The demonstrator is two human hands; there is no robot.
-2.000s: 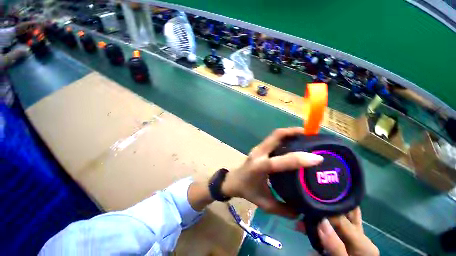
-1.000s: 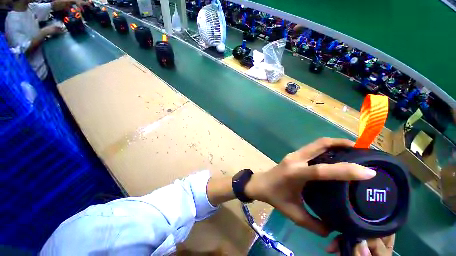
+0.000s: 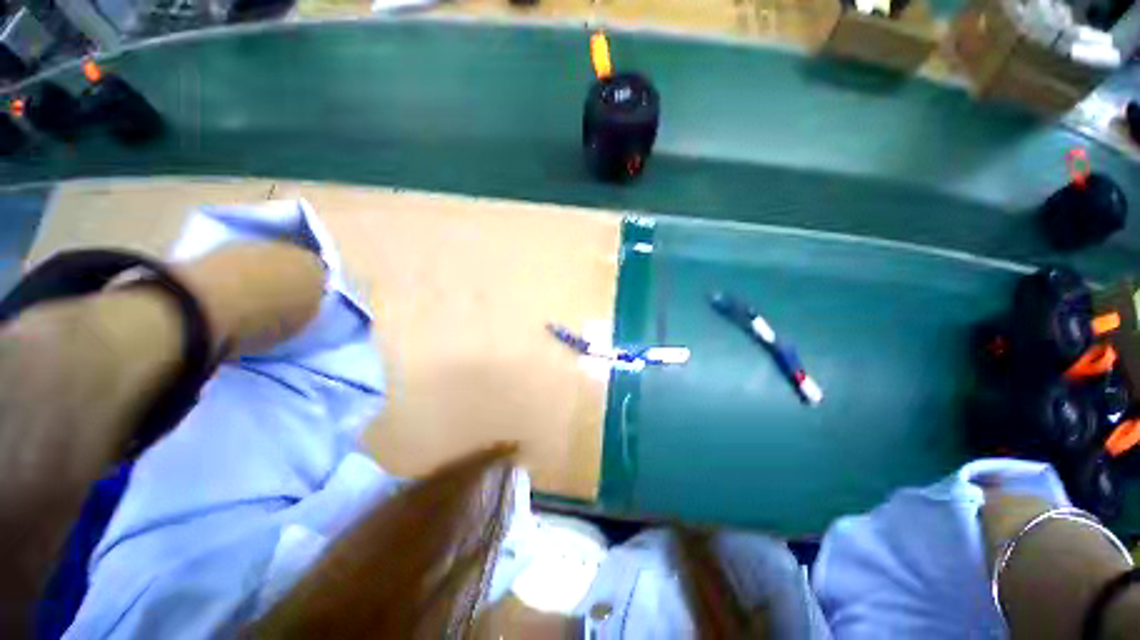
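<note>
A blue-and-white USB lead (image 3: 640, 356) lies across the cardboard's right edge onto the green bench top. A second short dark blue strip (image 3: 769, 348) with a red and white end lies on the green top to its right. A black speaker (image 3: 621, 125) with an orange strap stands upright on the green belt behind. My left hand (image 3: 75, 400) is raised close to the camera at the left, blurred; only its part beyond the black wristband shows and its fingers are cut off. My right forearm shows at the bottom right with a bracelet; the hand is out of the picture.
The cardboard sheet (image 3: 488, 288) covers the bench's left part. Black speakers with orange straps cluster at the right edge (image 3: 1056, 413). One speaker (image 3: 1083, 210) stands on the belt at right, others (image 3: 119, 106) at far left. An open carton (image 3: 881, 38) is beyond the belt.
The view has swung down and right onto the bench. The speaker held in both hands is no longer seen in them. My hands have moved apart to either side, and my left is raised near the camera.
</note>
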